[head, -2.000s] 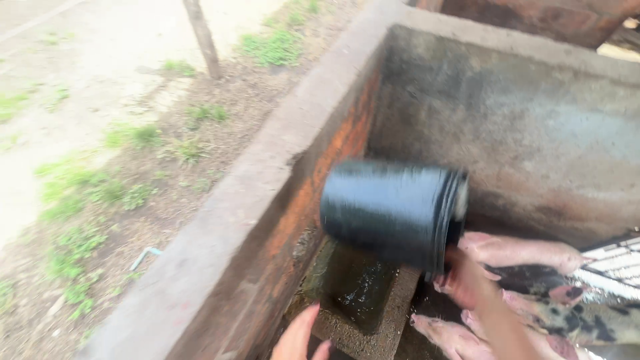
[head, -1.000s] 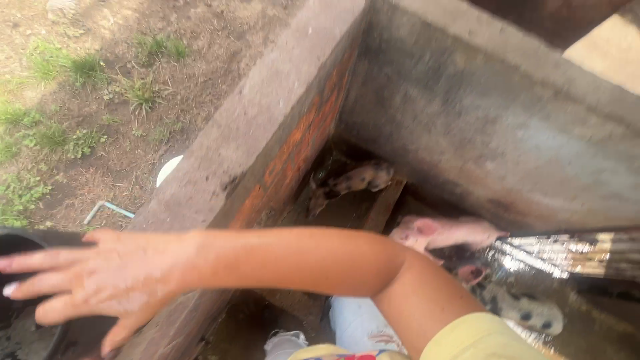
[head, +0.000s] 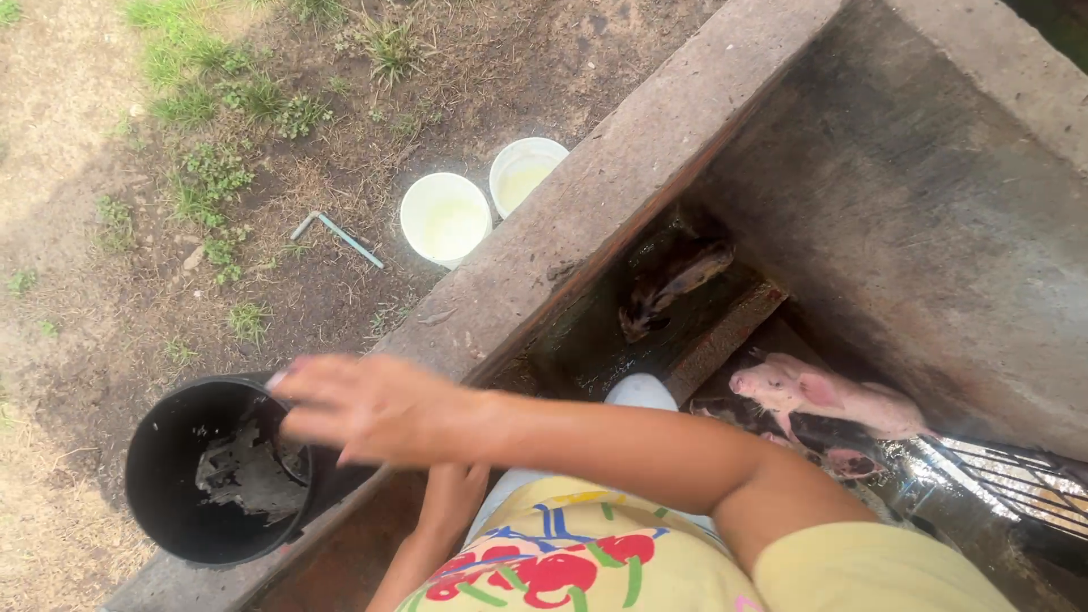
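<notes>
A black plastic bucket (head: 217, 472) is at the lower left, over the wall's top, its mouth toward me and a little liquid or wet residue inside. My right hand (head: 374, 412) reaches across from the right, blurred, with fingers spread over the bucket's near rim; no grip on it shows. Under my right forearm, my left hand (head: 455, 493) is beside the wall, its fingers mostly hidden, so its hold cannot be told. Two white buckets (head: 446, 219) with pale liquid stand on the ground beyond the wall.
A concrete-topped brick wall (head: 544, 280) runs diagonally. Inside the pen are a pink piglet (head: 837, 395), a dark spotted piglet (head: 676, 285), others partly hidden, a low concrete divider (head: 727, 336) and a metal grate (head: 1020, 489). A bent pipe (head: 340, 236) lies outside on the soil.
The black bucket, tipped over the trough two seconds ago, is now at the wall on the left. My right hand has come to its rim. The view has shifted and shows the white buckets.
</notes>
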